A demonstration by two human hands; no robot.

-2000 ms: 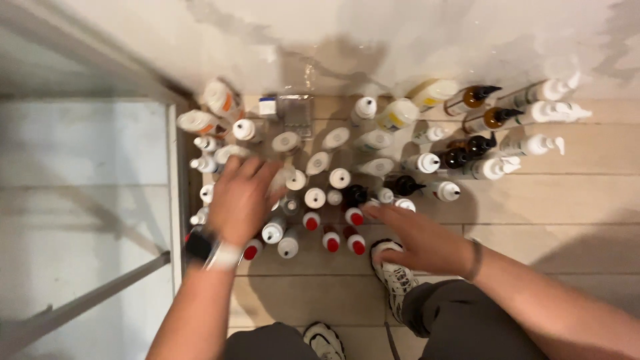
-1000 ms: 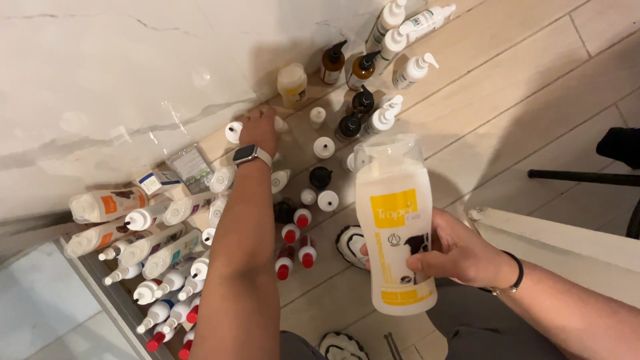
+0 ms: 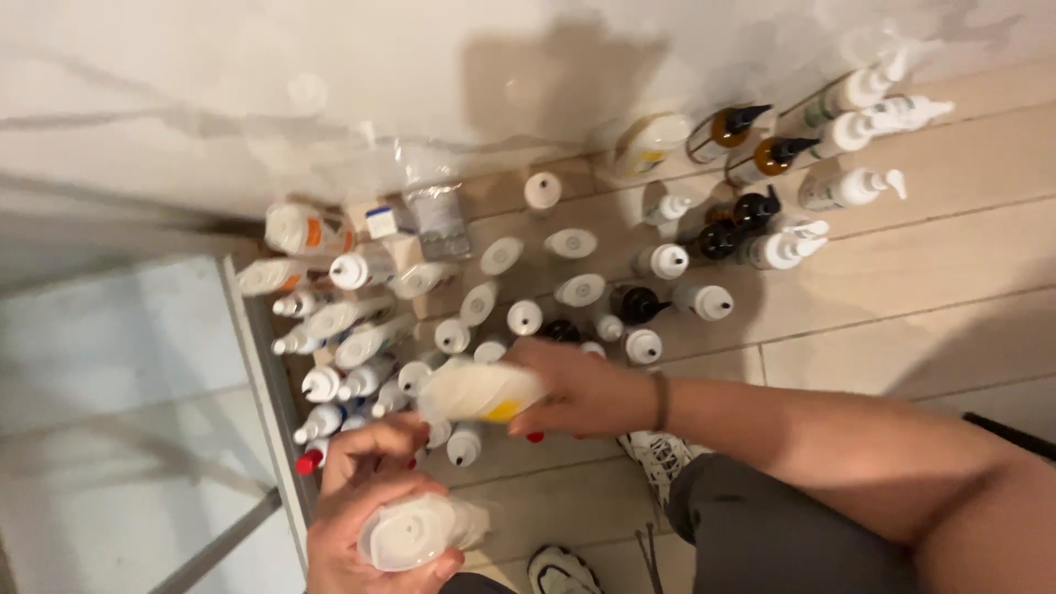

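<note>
My left hand [image 3: 371, 503] grips a white plastic bottle [image 3: 417, 532], seen from its capped end, low in the view. Up and to the right of it, my right hand [image 3: 577, 384] holds another white bottle with a yellow label [image 3: 478, 392], tilted over the group on the floor. Below and around both hands stand several white bottles with nozzle tips, such as one with a round cap [image 3: 464, 445], and a red-capped one [image 3: 309, 460]. Flat oval-capped bottles [image 3: 571, 243] stand farther off. The right hand's bottle hides part of the group.
Amber pump bottles [image 3: 771, 157], black pump bottles [image 3: 718, 239] and white pump bottles [image 3: 862, 188] stand at the right. Near the wall are a small white box [image 3: 382, 221], a clear package [image 3: 441, 223] and orange-labelled bottles [image 3: 309, 231]. A metal-framed panel [image 3: 264, 396] borders the left; my shoes [image 3: 565, 569] are below.
My right hand has moved its yellow-labelled bottle over the bottle group. My left hand, which was reaching among the bottles near the wall, now holds a white bottle low in the view.
</note>
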